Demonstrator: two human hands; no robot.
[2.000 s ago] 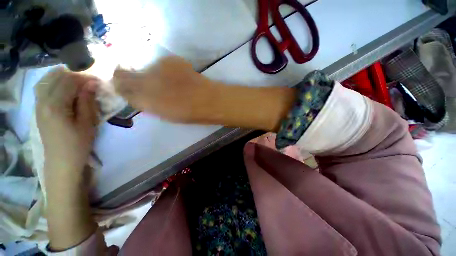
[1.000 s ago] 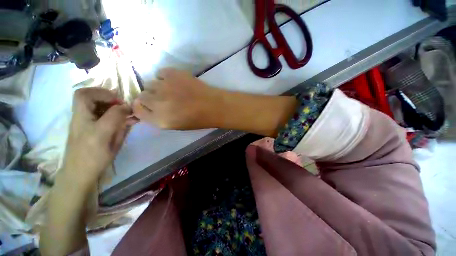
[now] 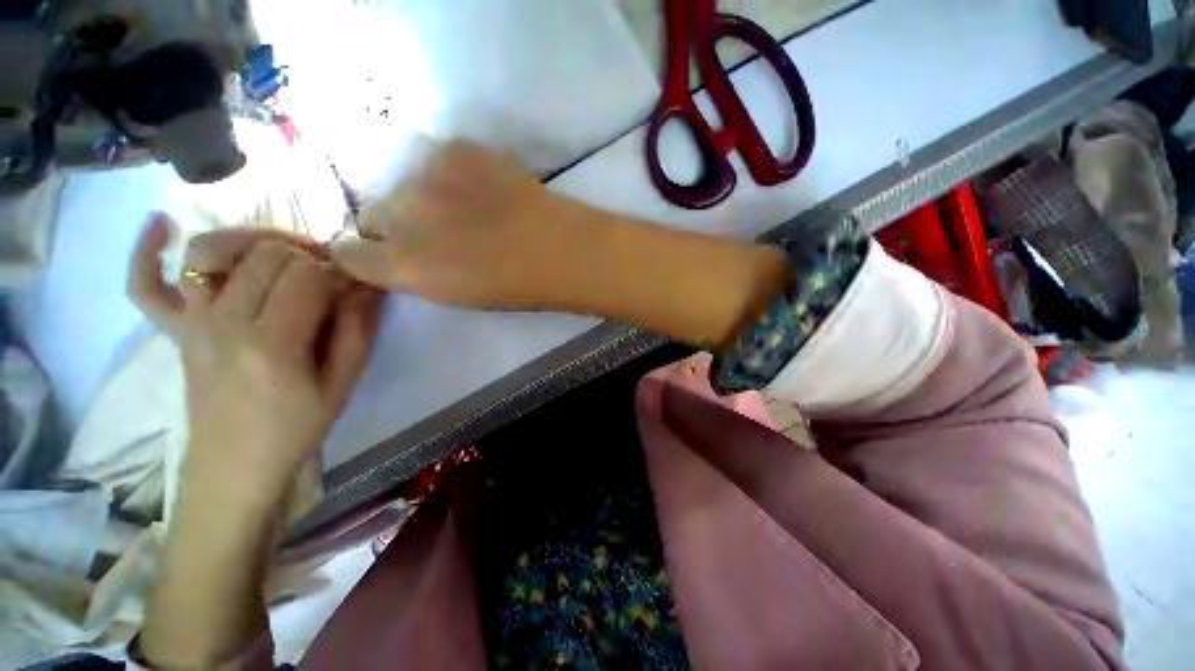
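Note:
Cream cloth [image 3: 256, 199] lies on the white table in front of the sewing machine's needle area, partly washed out by the lamp glare. My left hand [image 3: 269, 308] pinches the near edge of the cloth between thumb and fingers; a ring shows on one finger. My right hand [image 3: 452, 230] is slightly blurred and meets the left hand at the same edge, its fingertips closed on the cloth. The exact part between the fingertips is hidden. The dark sewing machine head [image 3: 144, 98] is at the upper left, just beyond the hands.
Red-handled scissors [image 3: 723, 131] lie on the table right of the machine. A cloth heap [image 3: 112, 446] is left of my left forearm. A red basket [image 3: 950, 243] and checked and brown cloth [image 3: 1068, 216] are beyond the table edge at right. A black block [image 3: 1114, 24] is at the far right.
Two seconds ago the hands were apart near the needle; now they meet at the cloth edge. Since one second ago the left hand has turned, its fingers more spread, and moved slightly right.

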